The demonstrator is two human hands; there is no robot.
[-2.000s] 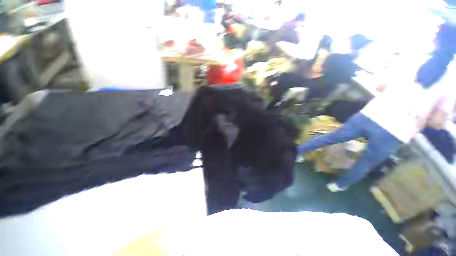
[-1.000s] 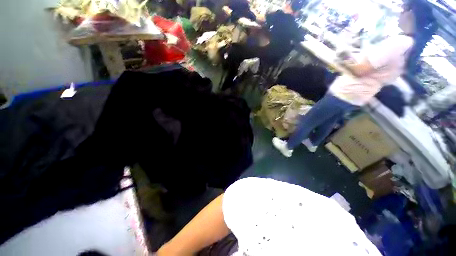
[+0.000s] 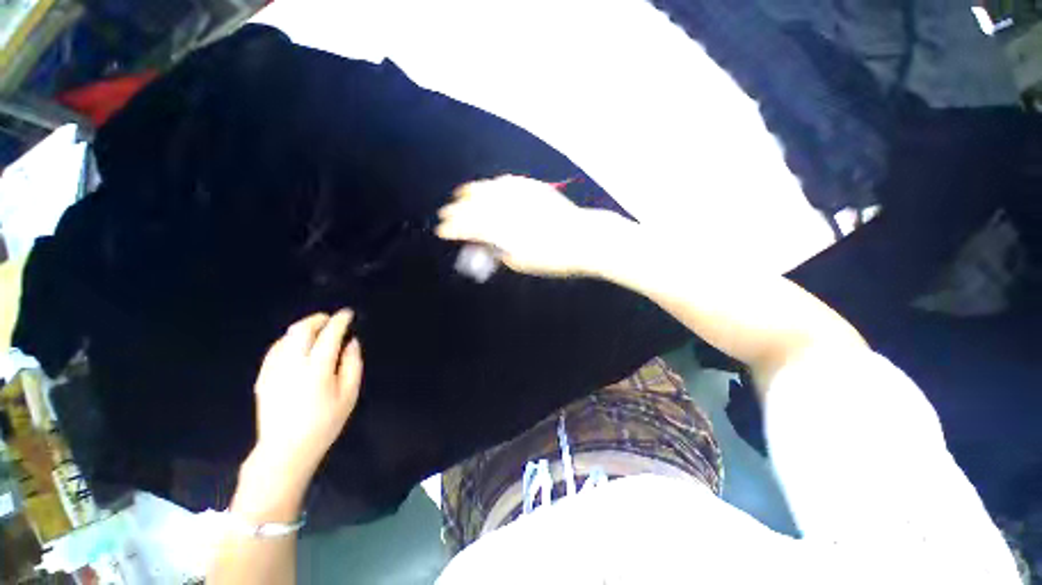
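Observation:
A large black garment point(image 3: 206, 286) is spread over the white worktable point(image 3: 571, 80) in front of me. My left hand point(image 3: 309, 383) lies on its lower left part, fingers pointing up; whether the fingertips pinch the cloth cannot be told. My right hand point(image 3: 514, 223) is over the middle of the garment, its fingers curled and pointing left. A small blurred whitish thing point(image 3: 477, 262) shows just below the right hand, and a small red tip point(image 3: 568, 183) shows behind it; what they are cannot be told.
More dark garments point(image 3: 971, 286) lie at the right, and ruffled dark cloth point(image 3: 800, 114) at the upper right. Papers point(image 3: 126, 543) and boxes are at the left edge. A patterned brown cloth point(image 3: 651, 423) is at my lap, with green floor point(image 3: 377, 560) below.
The view has swung from the room, floor and another person back to the table. Both my hands are now in view on or over the black garment.

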